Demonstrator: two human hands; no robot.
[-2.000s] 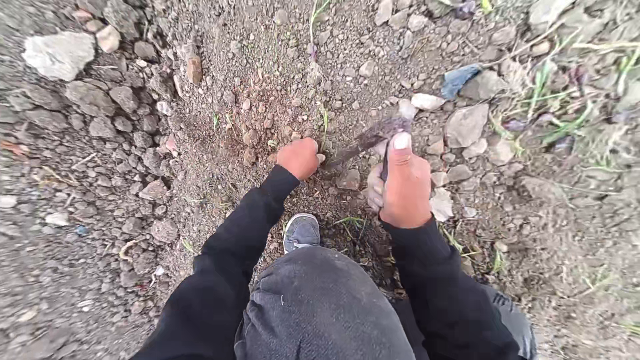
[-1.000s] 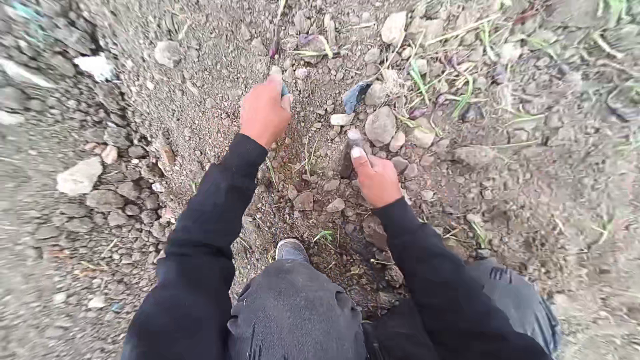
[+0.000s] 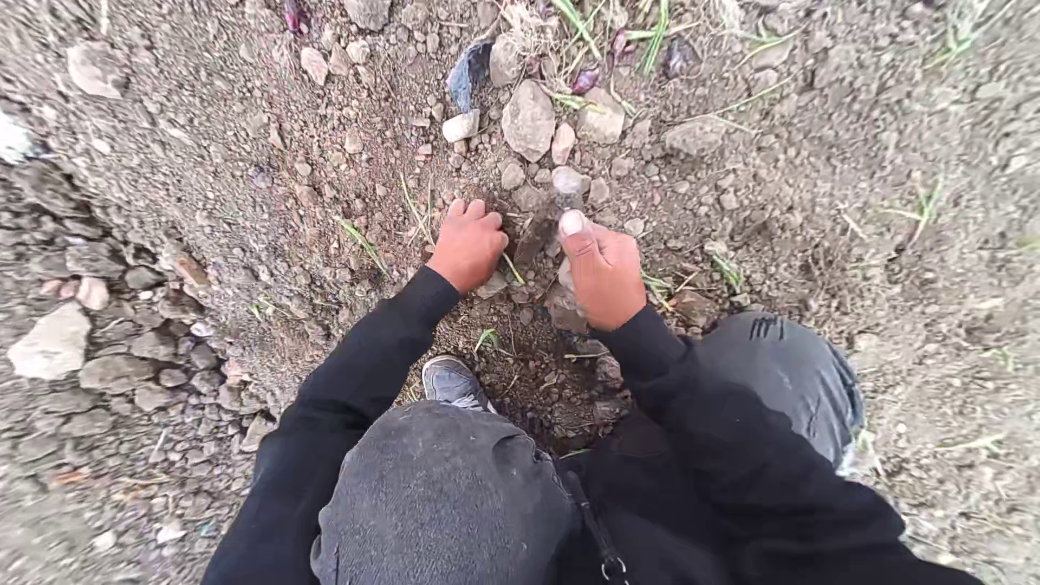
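Observation:
My left hand (image 3: 468,246) is at the soil left of centre, fingers curled down; its fingertips are hidden, so I cannot tell whether it grips anything. A thin green blade of grass (image 3: 513,268) shows just beside it. My right hand (image 3: 603,268) is closed, thumb up, around a hand tool whose rounded pale end (image 3: 567,180) sticks out beyond the thumb. A dark, blade-like part (image 3: 534,236), blurred, lies between the two hands; its exact shape is unclear. Further up are a small purple bulb (image 3: 585,80) and another purple bulb (image 3: 294,16), perhaps red onions.
Stony soil surrounds my shoe (image 3: 455,382) and knees. A large flat stone (image 3: 529,120), a dark blue scrap (image 3: 469,75) and a whitish stone (image 3: 461,126) lie ahead. On the left, a big pale stone (image 3: 51,341) sits among rubble. Green shoots (image 3: 731,273) grow at right.
My left hand was farther forward one second ago and has come back near my right hand, which still holds the tool. The view has shifted.

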